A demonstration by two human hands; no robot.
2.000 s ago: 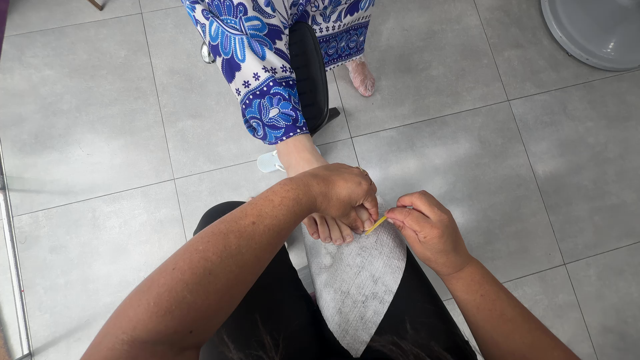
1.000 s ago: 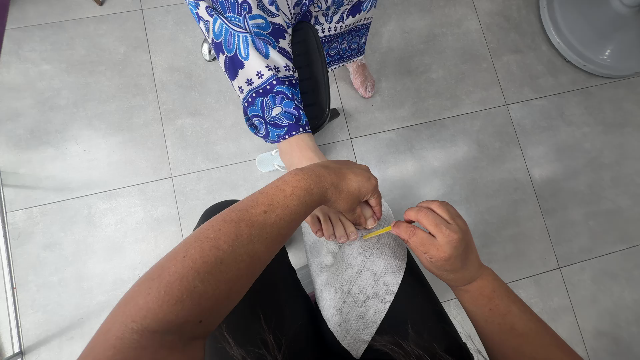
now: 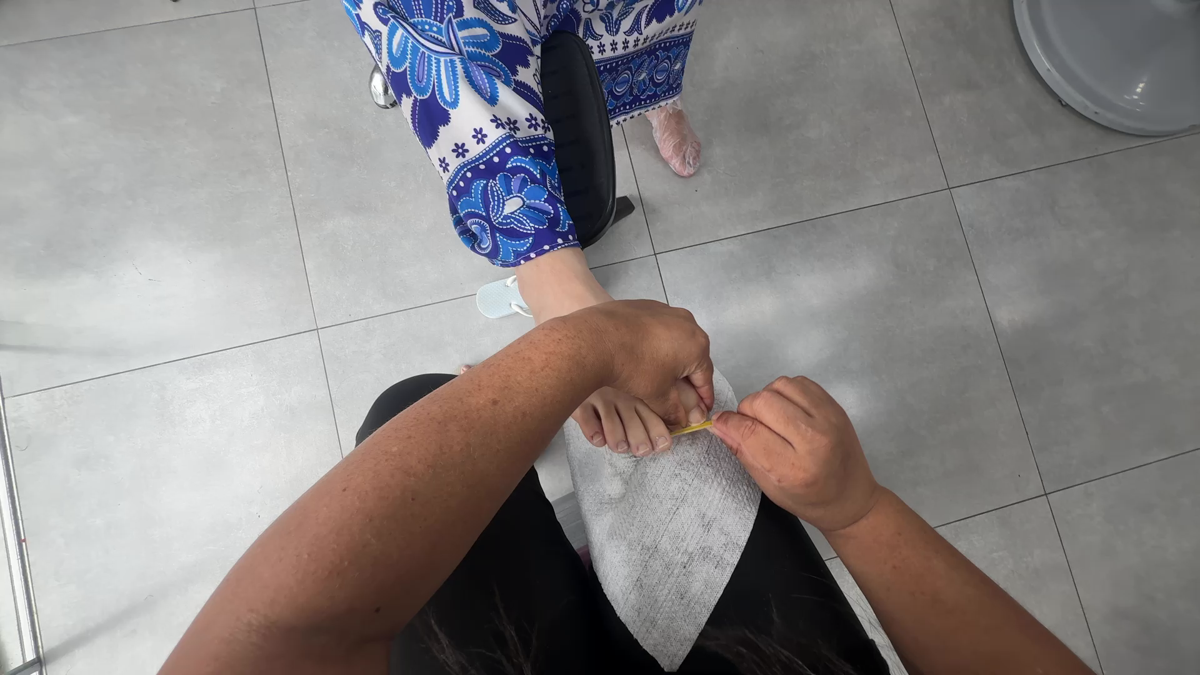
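Observation:
My left hand (image 3: 661, 361) is closed around the front of another person's bare foot (image 3: 623, 422), its fingers at the big toe. That foot rests on a grey-white dusty towel (image 3: 666, 525) laid over my thigh. Between the fingertips of my right hand (image 3: 792, 445) is a thin yellow stick-like nail file (image 3: 692, 428), its far end at the tip of the big toe. My left hand covers the top of the foot.
The person's patterned blue and white trouser leg (image 3: 511, 187) hangs beside a black padded rest (image 3: 577, 141). A pale flip-flop (image 3: 502, 298) lies on the tiled floor. The other foot (image 3: 675, 141) has a clear plastic cover. A grey round base (image 3: 1116, 66) stands at the top right.
My right hand has moved left towards the big toe since one second ago, and the yellow file now reaches the toe tip. My left hand has stayed on the foot.

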